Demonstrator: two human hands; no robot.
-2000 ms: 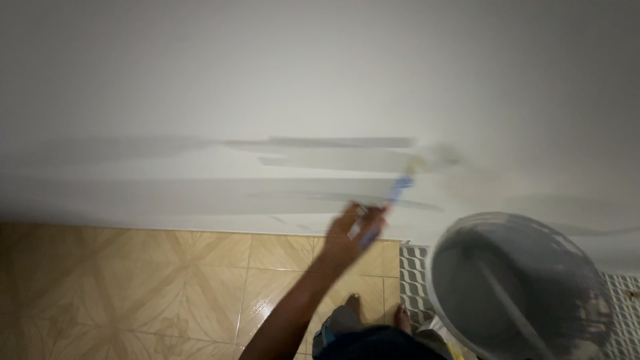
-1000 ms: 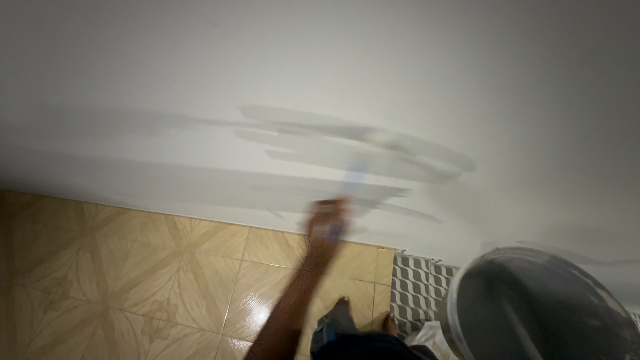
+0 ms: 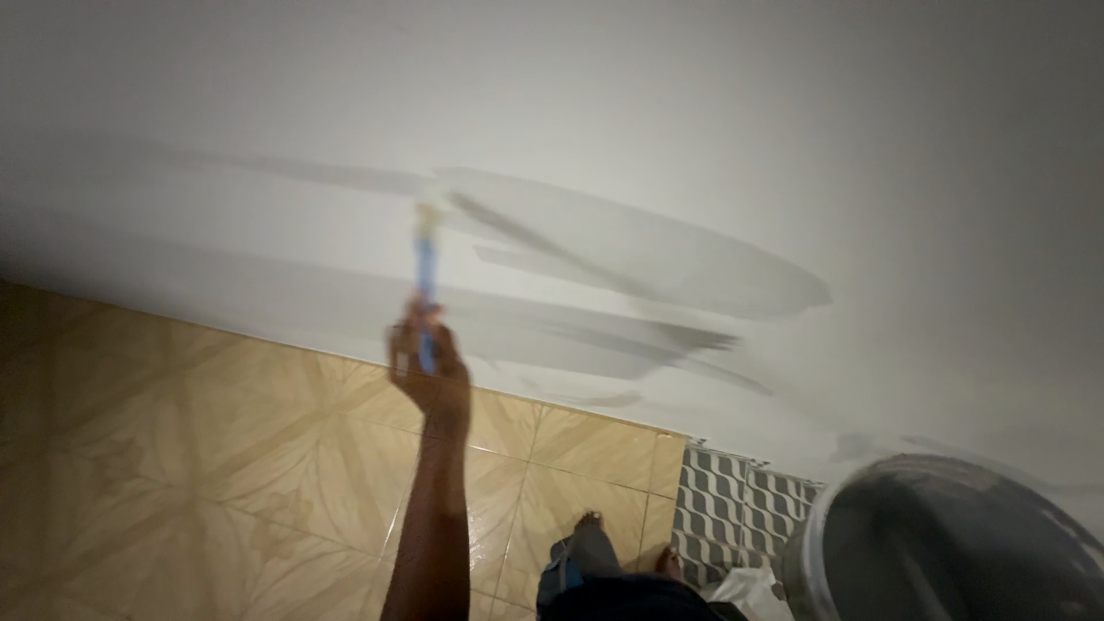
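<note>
My right hand (image 3: 429, 358) grips a paintbrush (image 3: 426, 263) by its blue handle, bristles up, at the left of the middle. The bristle end is blurred and lies against or very near the white wall (image 3: 604, 103). Grey wet-looking streaks (image 3: 638, 237) run along the wall to the right of the brush, and more bands stretch off to its left. My left hand is out of view.
A large grey bucket (image 3: 811, 552) stands at the lower right, with a pale crumpled bag (image 3: 749, 595) beside it. Beige floor tiles (image 3: 216, 448) meet the wall's foot; black-and-white patterned tiles (image 3: 711, 500) adjoin them. My bare feet show at the bottom.
My right hand has moved left along the wall with the brush. A broad grey patch now shows where thinner streaks were before. The view has shifted somewhat.
</note>
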